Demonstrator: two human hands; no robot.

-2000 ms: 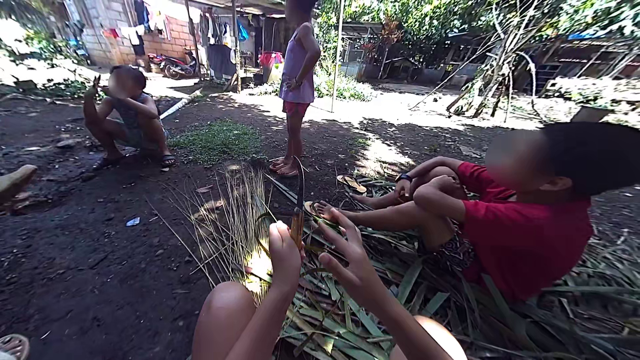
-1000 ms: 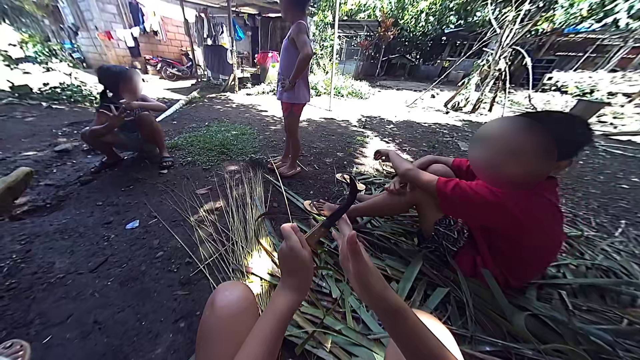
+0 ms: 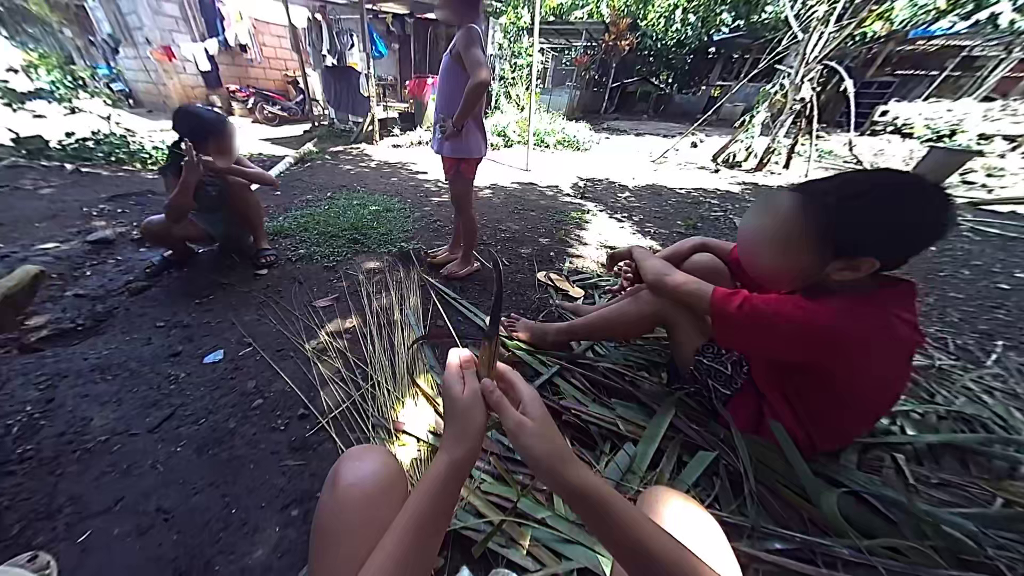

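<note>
Between my hands stands a curved dark blade, a sickle or curved knife, with a light brown wooden handle and its tip pointing up. My left hand closes around the handle from the left. The fingers of my right hand touch the handle's lower right side; how firmly they grip is unclear. Beyond my hands and to their left, thin stripped leaf ribs lie in a loose bundle on the dark soil. Long green leaf strips are heaped under and to the right of my arms.
A person in a red shirt sits close on the right, legs stretched toward the leaves. Another person squats at the left, and a third stands ahead. A sandal lies near the seated person's feet. A thin pole rises behind.
The blade, tilted to the right one second ago, now points up. My right hand's spread fingers have come in to the handle. The squatting person's arms have moved.
</note>
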